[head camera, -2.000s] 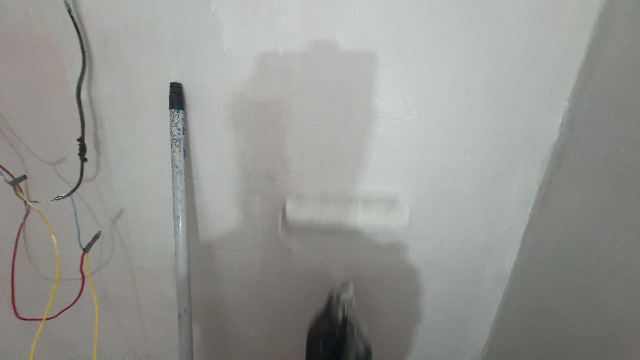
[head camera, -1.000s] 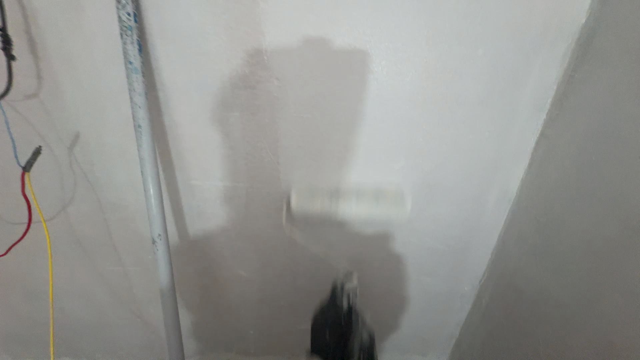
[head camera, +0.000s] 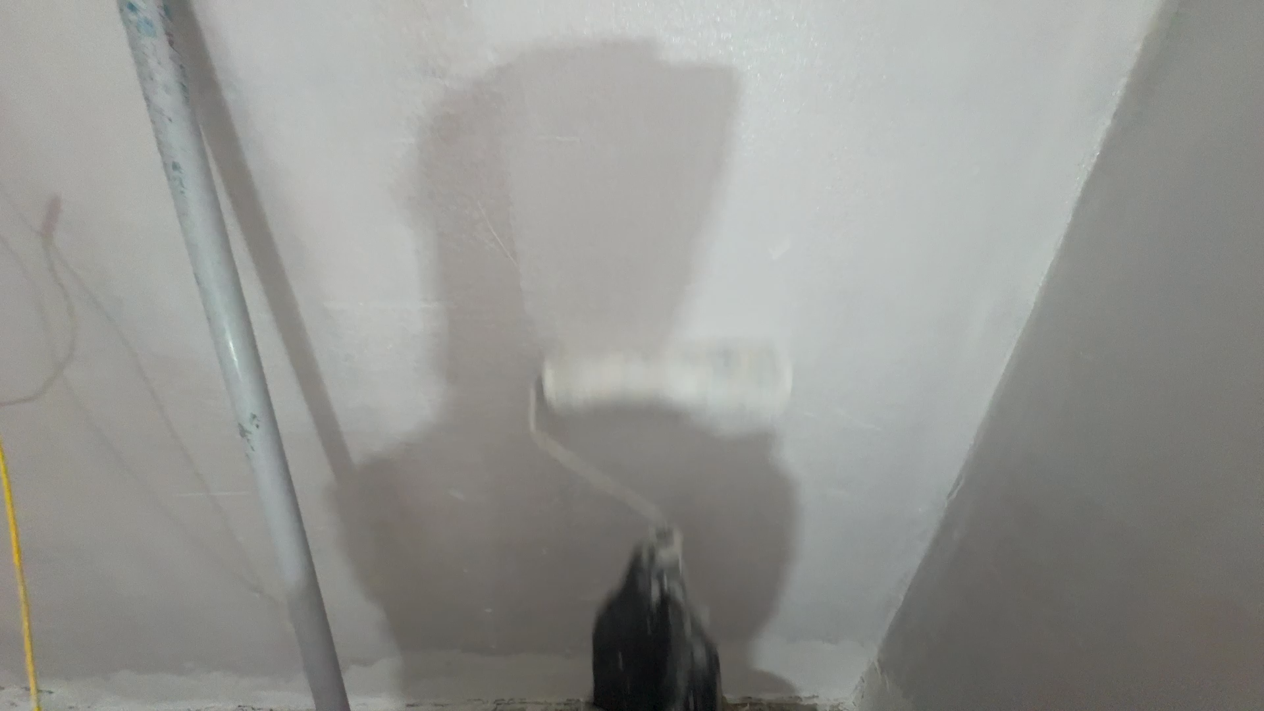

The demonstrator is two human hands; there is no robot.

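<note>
A paint roller with a pale sleeve (head camera: 667,380) lies level against the light wall, blurred by motion. Its bent wire frame (head camera: 597,479) runs from the sleeve's left end down to the handle. My right hand (head camera: 654,637), in what looks like a black glove, is closed around that handle at the bottom centre; blur hides the fingers. My left hand is out of view. A dark shadow falls on the wall behind the roller.
A pale, paint-spotted pole (head camera: 232,336) leans at the left. A yellow wire (head camera: 16,563) hangs at the far left edge. On the right, a darker wall surface (head camera: 1106,444) meets the light wall (head camera: 889,247) at a slanting corner. The wall's bottom edge shows below.
The view has tipped downward, bringing in the wall's bottom edge. The roller and my right hand are lower on the wall, with the handle still held. The red and black wires have left view.
</note>
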